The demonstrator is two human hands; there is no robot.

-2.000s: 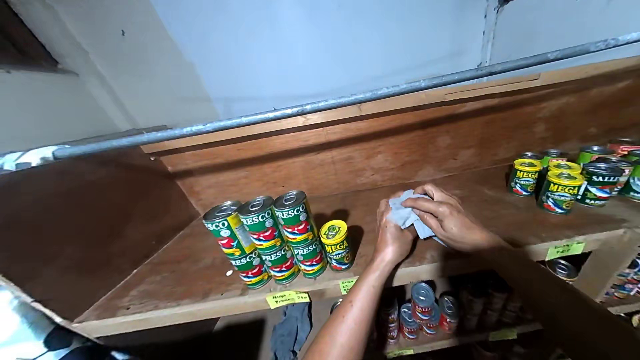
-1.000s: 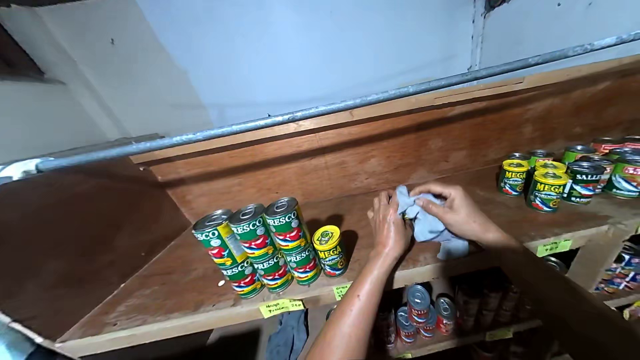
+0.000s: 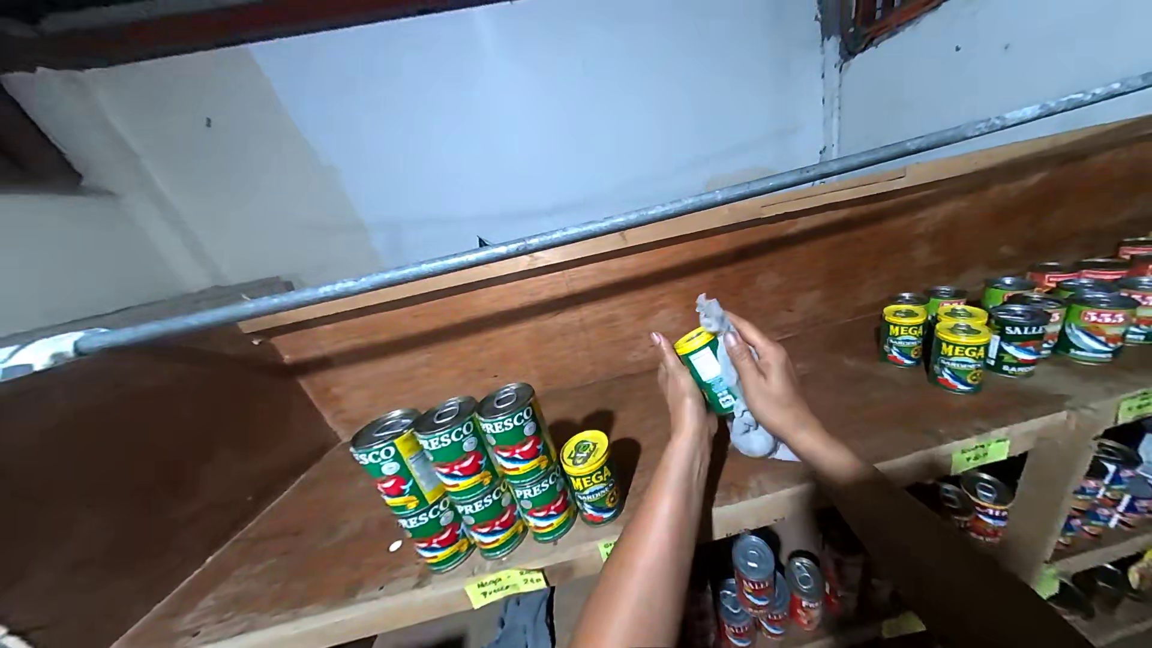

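Note:
A green can with a yellow lid (image 3: 705, 367) is held upright but tilted above the wooden shelf, between both hands. My left hand (image 3: 682, 396) grips its left side. My right hand (image 3: 765, 373) presses a grey cloth (image 3: 749, 432) against its right side, and the cloth hangs below. To the left, Fresco cans (image 3: 517, 432) stand stacked two high. A yellow-lidded Mega sardine can (image 3: 590, 477) stands beside them, near my left forearm.
More sardine cans (image 3: 961, 358) stand in a group at the right. A metal pipe (image 3: 630, 219) runs above the shelf's back board. Paper tags (image 3: 506, 587) line the front edge (image 3: 774, 506). Red-labelled cans (image 3: 754, 571) stand on a lower shelf.
The can between my hands now shows plainly; the hands and cloth hid it before. The cloth has moved to the can's right side. The stacked cans stand as before.

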